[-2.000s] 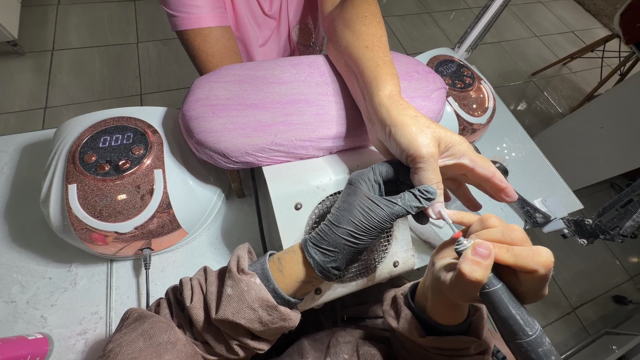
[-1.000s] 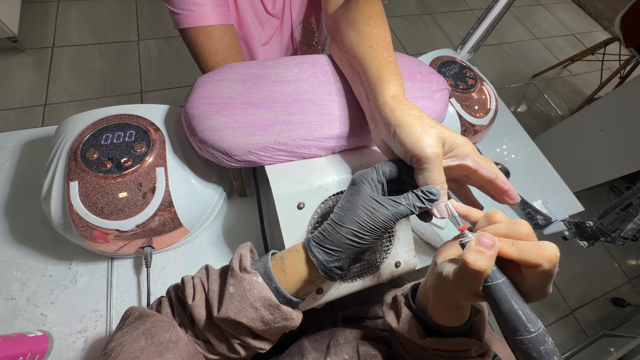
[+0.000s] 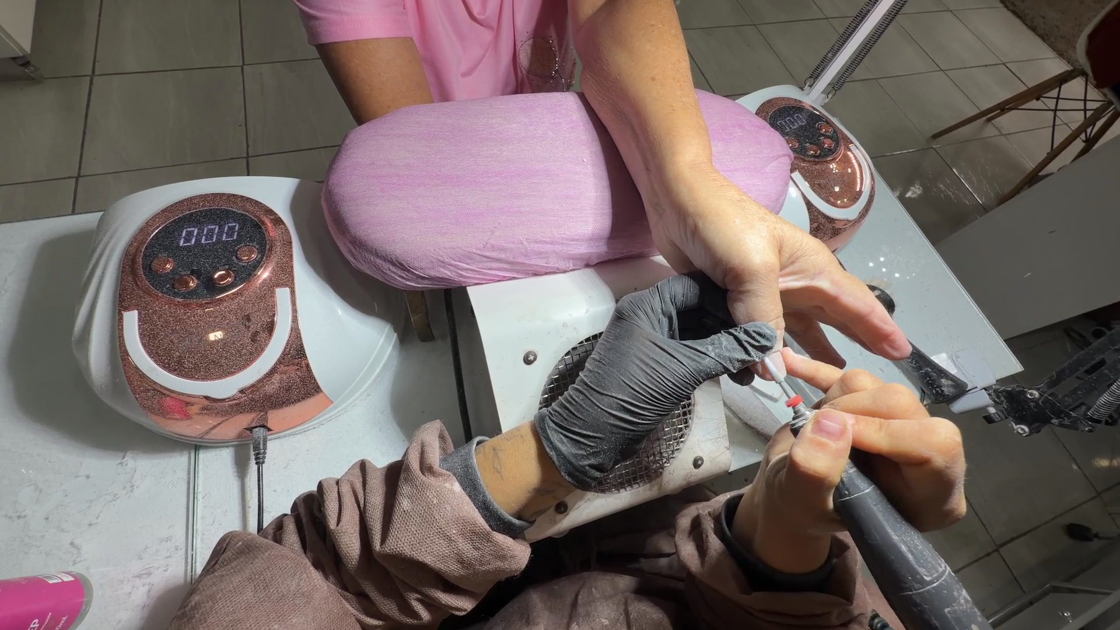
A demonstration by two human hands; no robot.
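My left hand [image 3: 643,376], in a black glove, grips a finger of the other person's hand [image 3: 761,254], its thumb beside the nail. That person's forearm crosses a pink cloth-covered armrest [image 3: 472,192]. My bare right hand [image 3: 866,446] holds an electric nail drill handpiece [image 3: 901,542] like a pen. The drill's bit, with a red ring [image 3: 794,402], points up and left at the nail of the held finger; whether it touches cannot be told. Below my left hand lies the round mesh grille of a white dust collector [image 3: 647,455].
A nail lamp [image 3: 219,350] with a lit display stands at the left, its cable plugged in at the front. Another lamp [image 3: 822,166] is at the back right. A black-handled brush [image 3: 932,372] and a jointed black arm [image 3: 1059,394] are at the right. A pink container [image 3: 44,602] lies at the lower left.
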